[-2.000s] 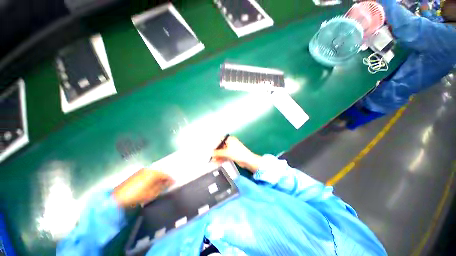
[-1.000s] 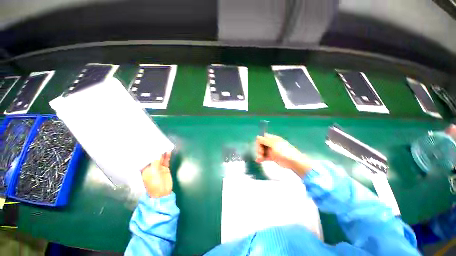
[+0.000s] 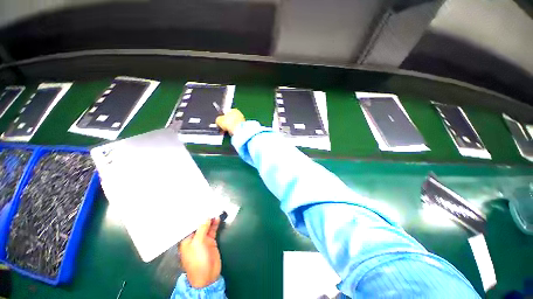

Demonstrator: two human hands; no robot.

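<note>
My left hand (image 3: pixel 200 257) grips the lower right corner of a pale panel (image 3: pixel 158 193) with rounded corners, held tilted above the mat. Glare washes out its face, so I cannot tell surely if it is a rear cover. My right hand (image 3: pixel 231 121) is stretched forward at the right edge of a dark rear cover (image 3: pixel 201 111) lying on a white sheet on the belt. A slim tool (image 3: pixel 218 108) sticks out from its fingers over the cover. Whether the fingers also touch the cover is unclear.
More covers on white sheets line the green belt, such as one (image 3: pixel 299 114) to the right. A blue bin (image 3: pixel 75 233) of small parts stands left. A white sheet (image 3: pixel 304 274) lies at the near edge. Striped sheets (image 3: pixel 453 204), a white strip (image 3: pixel 482 263) and a teal fan (image 3: pixel 523 207) are right.
My right hand has reached forward and left from the bench to a cover on the belt. My left hand still holds the pale panel, now turned more upright and lower in view.
</note>
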